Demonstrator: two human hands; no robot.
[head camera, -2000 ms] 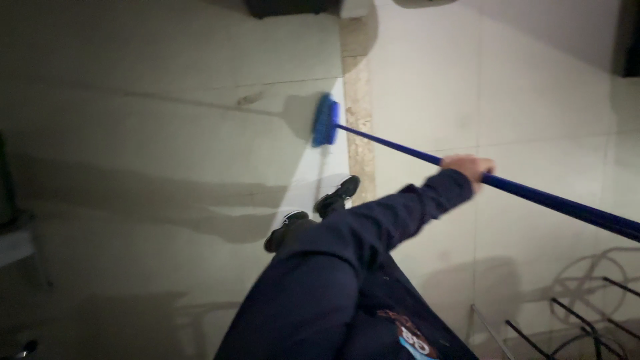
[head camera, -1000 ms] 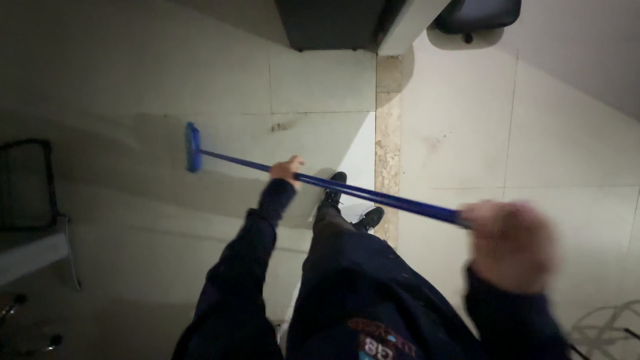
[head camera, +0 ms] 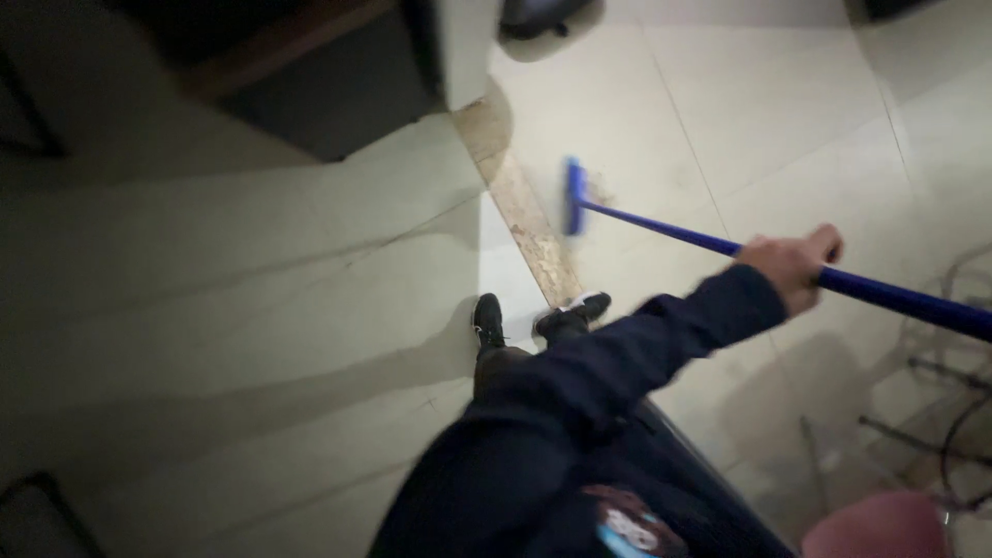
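My left hand [head camera: 792, 266] is closed around the blue pole of a broom [head camera: 899, 297], its arm reaching across my body to the right. The pole slopes down to the blue broom head [head camera: 574, 197], which is blurred and lies over the pale tiled floor just right of a brownish stone strip [head camera: 535, 225]. A faint dark smudge [head camera: 601, 188] marks the floor beside the head. The pole's upper end runs out of the right edge of the view, and my right hand is not visible. My black shoes [head camera: 488, 319] stand near the strip's lower end.
A dark cabinet [head camera: 333, 101] stands at the upper left beside a pale wall end [head camera: 467, 50]. A black object [head camera: 542, 15] sits at the top. Thin black metal legs [head camera: 914, 438] and a pink seat [head camera: 876, 527] are at the lower right.
The broom head has moved from the left floor across the stone strip to its right side. My left hand has swung right with the pole. My right hand has left the view, which has turned.
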